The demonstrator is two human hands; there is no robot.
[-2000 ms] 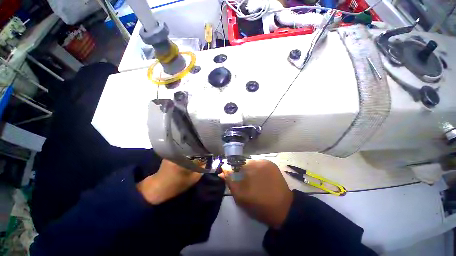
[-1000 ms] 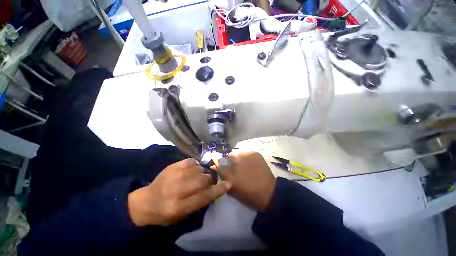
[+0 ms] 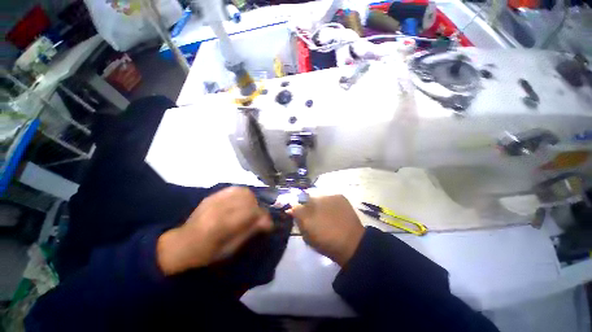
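Note:
The black garment piece (image 3: pixel 146 194) lies in a heap left of the needle and over the lap. Its edge is under the head of the white sewing machine (image 3: pixel 350 136), by a bright lamp spot. My left hand (image 3: pixel 217 227) is blurred, its fingers curled on the cloth left of the presser foot area. My right hand (image 3: pixel 329 225) has its fingertips pinched on the cloth edge just right of the foot. The foot and needle are hard to make out in the glare. The thread snips (image 3: pixel 394 218) lie right of my right hand.
A yellow ring (image 3: pixel 249 96) hangs around the grey post above the head. The red tray (image 3: pixel 303 53) with spools and white cables stands behind the machine, beside a white bin (image 3: pixel 201 65). Another machine (image 3: pixel 36 57) stands far left.
The view has shifted, showing more of the machine's right end. My left hand has moved from beside the foot, first onto the cloth near my right fingers, then slightly up and left. My right hand stays by the foot.

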